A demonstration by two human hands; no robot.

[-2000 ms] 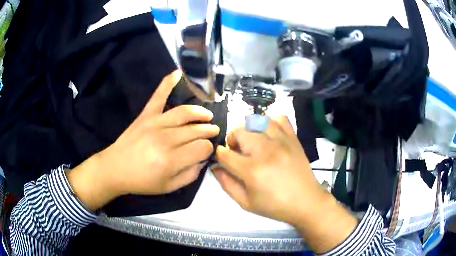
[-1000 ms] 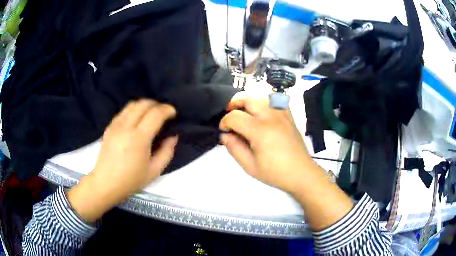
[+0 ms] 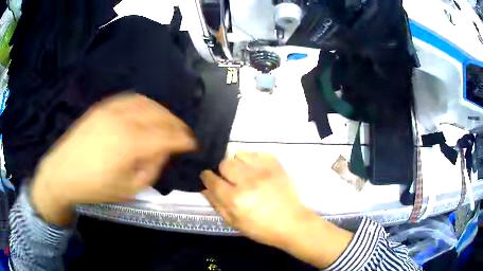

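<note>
The black garment piece (image 3: 140, 63) lies over the left of the white table, its right edge running from below the presser foot (image 3: 231, 75) down to my right hand. My right hand (image 3: 257, 193) pinches the cloth's lower right corner between thumb and fingers. My left hand (image 3: 114, 151) is blurred, over the cloth to the left, its fingers bent; whether it grips cloth cannot be told. The dark tension dial (image 3: 264, 59) sits right of the foot, with a pale knob (image 3: 265, 81) below it.
Black strips (image 3: 392, 122) and a green band (image 3: 329, 90) hang right of the needle. A small brownish piece (image 3: 349, 173) lies beside them. The ruler (image 3: 175, 217) follows the curved front edge. Black scraps (image 3: 442, 145) lie far right. White angular pieces (image 3: 151, 9) are at upper left.
The cloth now lies flatter, with its edge reaching the presser foot. My right hand has moved down toward the table's front edge with the corner. My left hand has moved left.
</note>
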